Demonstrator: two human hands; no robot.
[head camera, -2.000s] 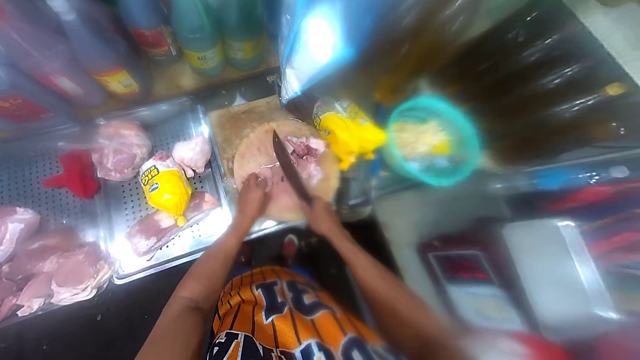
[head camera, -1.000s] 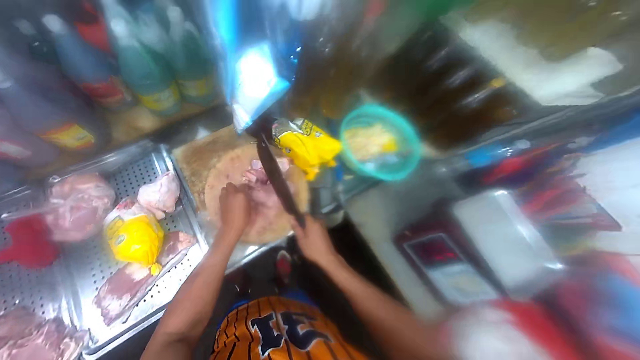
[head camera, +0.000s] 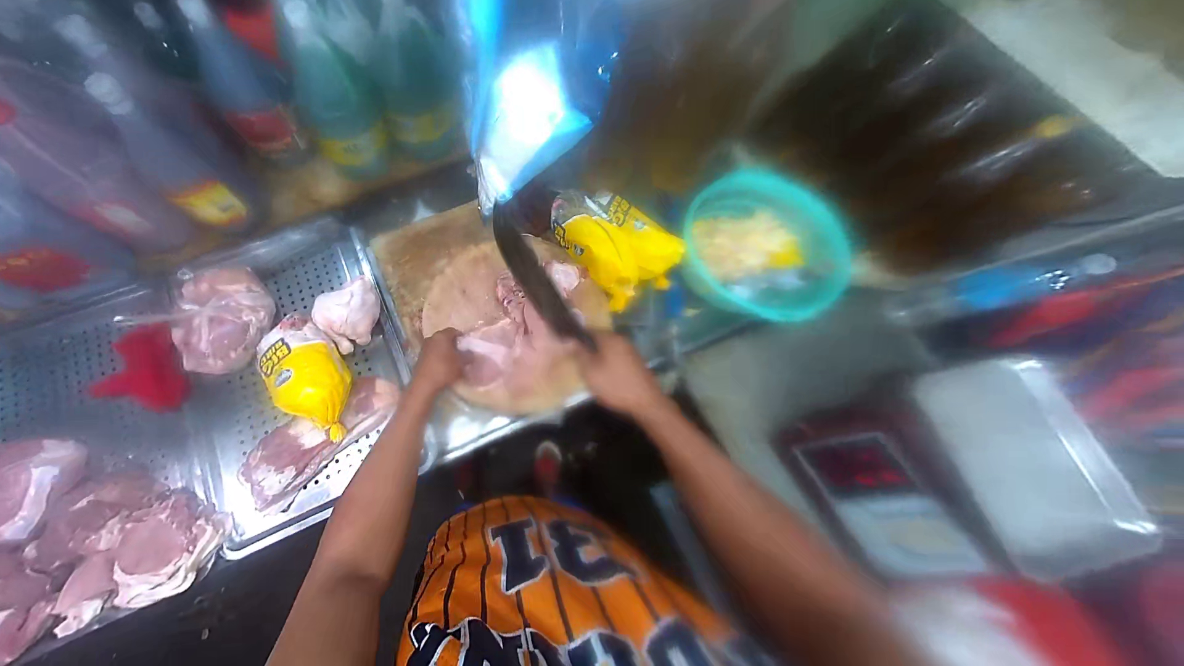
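A dark-bladed cleaver or large knife is in my right hand, its blade raised over a round wooden chopping board. Raw pale-pink meat lies on that board, and my left hand holds its left edge. Smaller chopped pieces sit near the blade on the board's far side. Beyond the board, to the right, yellow plastic packs rest close to a teal plastic basket with pale contents.
Perforated metal trays at left hold raw meat cuts, a yellow-wrapped chicken and a red bag. Bottles stand behind them. A blue plastic bag hangs above the board. A scale with a metal pan stands at right.
The knife, slanted low over the board two seconds ago, was raised by one second ago and is still raised. My left hand stays at the meat's left side. The view has shifted.
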